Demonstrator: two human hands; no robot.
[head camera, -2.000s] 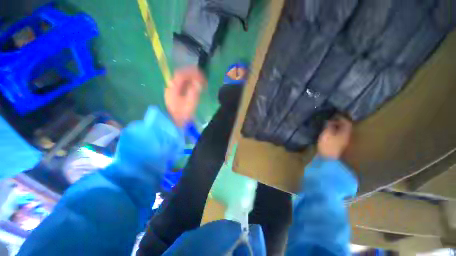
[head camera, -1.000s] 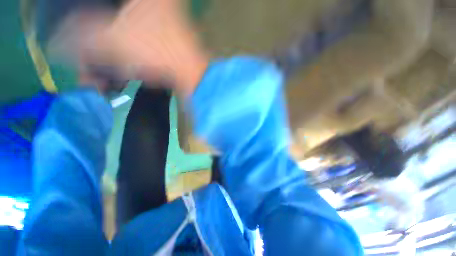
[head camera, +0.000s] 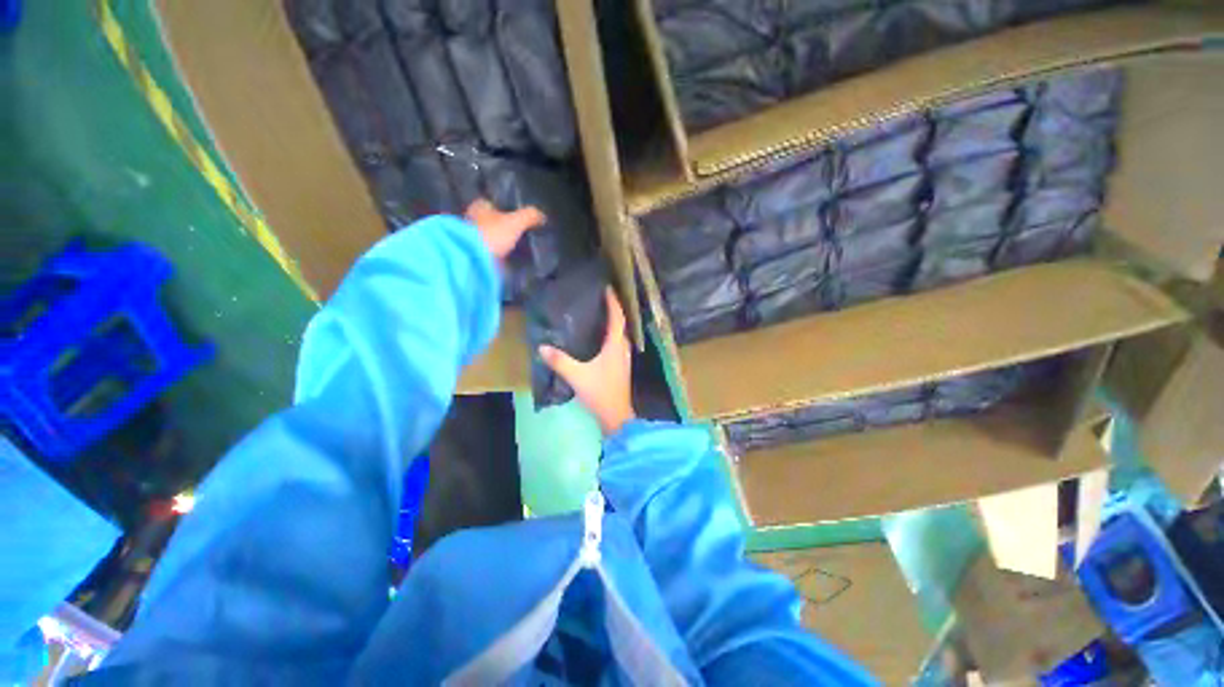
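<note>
Black wrapped packets (head camera: 463, 74) lie in rows in an open carton (head camera: 255, 121) in front of me at the upper left. My right hand (head camera: 600, 372) holds a black packet (head camera: 567, 322) at the carton's near edge, thumb on one side and fingers on the other. My left hand (head camera: 505, 231) is at the near end of the rows, its thumb and fingers spread against the packets; part of it is hidden by the sleeve, and whether it grips one is unclear.
More open cartons (head camera: 926, 336) with black packet rows stand to the right, their flaps raised. A blue plastic stool (head camera: 101, 349) is on the green floor at left, beyond yellow-black tape (head camera: 215, 175). Another blue stool (head camera: 1141, 577) is at lower right.
The view has shifted, so more cartons show at right. Both hands, blurred together a second ago, are now over the left carton, and a packet is in my right hand.
</note>
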